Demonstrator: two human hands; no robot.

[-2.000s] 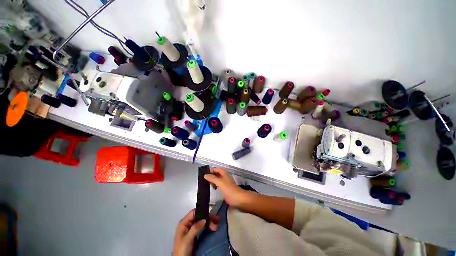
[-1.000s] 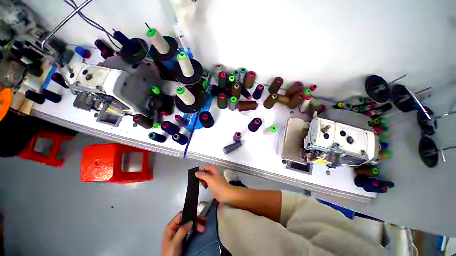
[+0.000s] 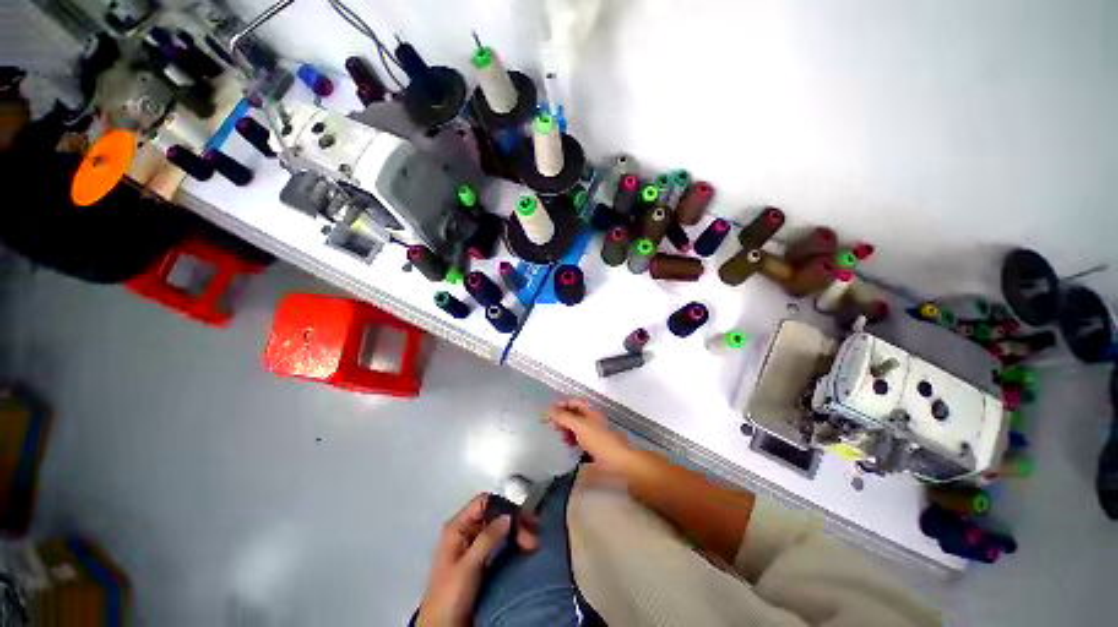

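Observation:
My left hand (image 3: 463,551) is low in the middle and holds the dark strip (image 3: 500,510), which looks short and bunched or seen end-on; part of it is hidden by the fingers. My right hand (image 3: 581,429) is higher and to the right, just off the table's front edge. It is apart from the strip, its fingers loosely bent, and no held thing shows in it.
The white table (image 3: 570,337) runs along a wall, with thread cones (image 3: 689,320), a left sewing machine (image 3: 368,159) and a right one (image 3: 913,398). A red stool (image 3: 313,341) stands on the floor; another red stool (image 3: 196,276) is farther left.
My right hand has let go of the strip's upper end and moved away to the right. The strip no longer stretches between both hands; it stays in my left hand. The camera view has turned.

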